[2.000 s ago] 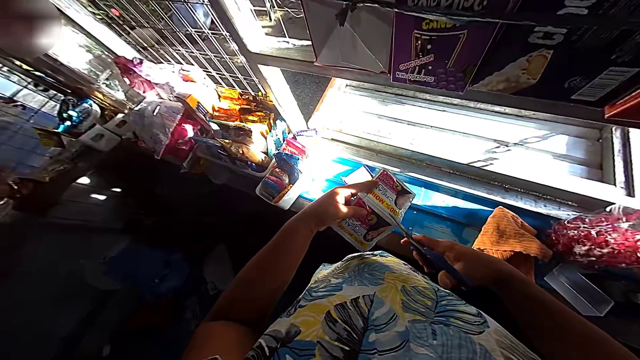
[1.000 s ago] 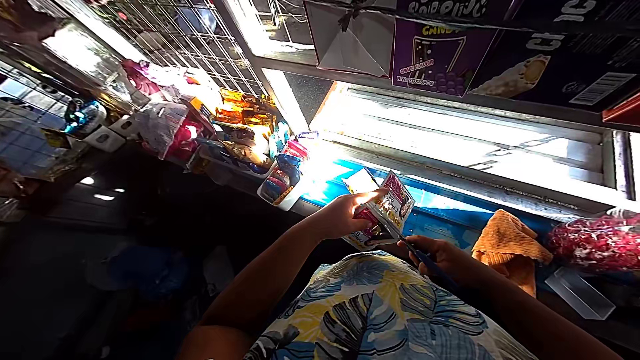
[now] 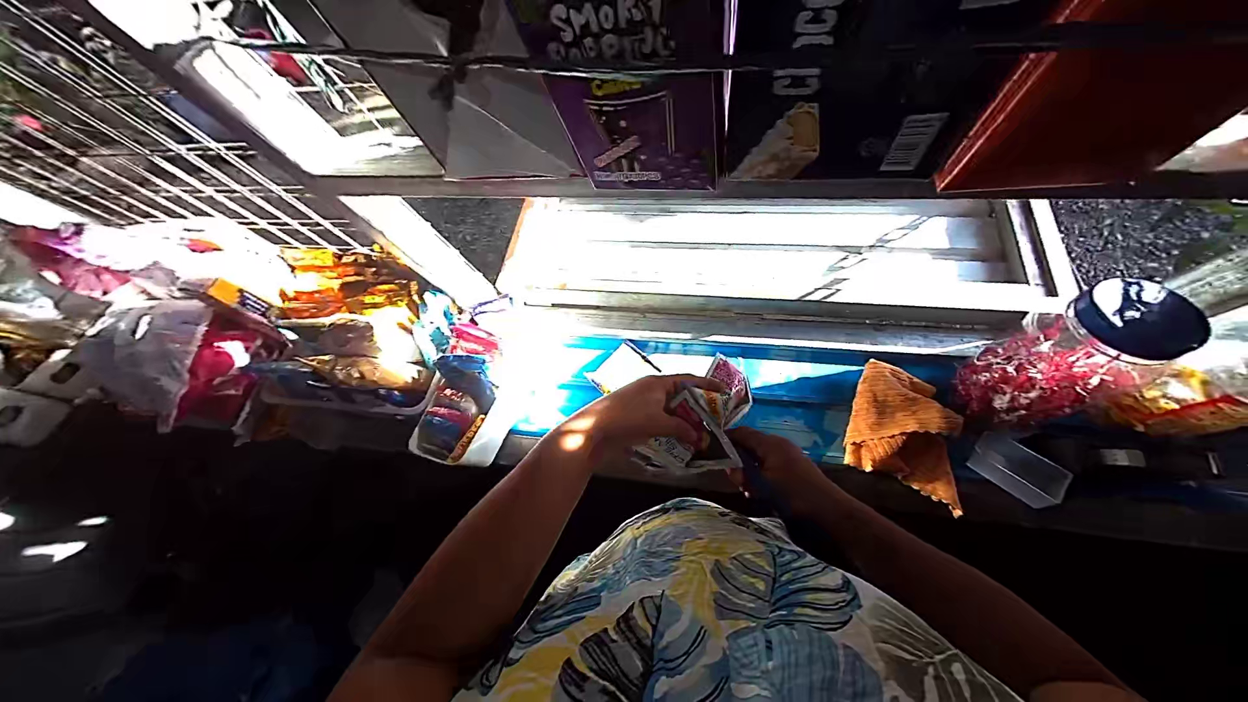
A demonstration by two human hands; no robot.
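My left hand (image 3: 643, 417) is closed on a small printed cardboard box (image 3: 717, 414), which is cut or folded so that its flaps stand at angles. On the box's right, my right hand (image 3: 780, 466) grips a dark-handled tool, seen as scissors in the earlier frames; its blades are mostly hidden now. Both hands are in front of my patterned shirt, near the edge of a blue counter surface (image 3: 799, 421). Just behind my left hand a white sheet or notebook (image 3: 622, 369) lies on the blue surface with a thin dark pen-like item on it.
An orange cloth (image 3: 892, 424) hangs over the counter edge, beside a clear plastic container (image 3: 1019, 473) and a dark-lidded jar (image 3: 1139, 320). Packaged goods (image 3: 356, 356) and a small tub of packets (image 3: 456, 409) stand left. Cartons (image 3: 634, 127) line a shelf above the window opening.
The view has shifted right, bringing the dark-lidded jar into sight. The box has turned in my left hand, and the scissors' blades have become mostly hidden.
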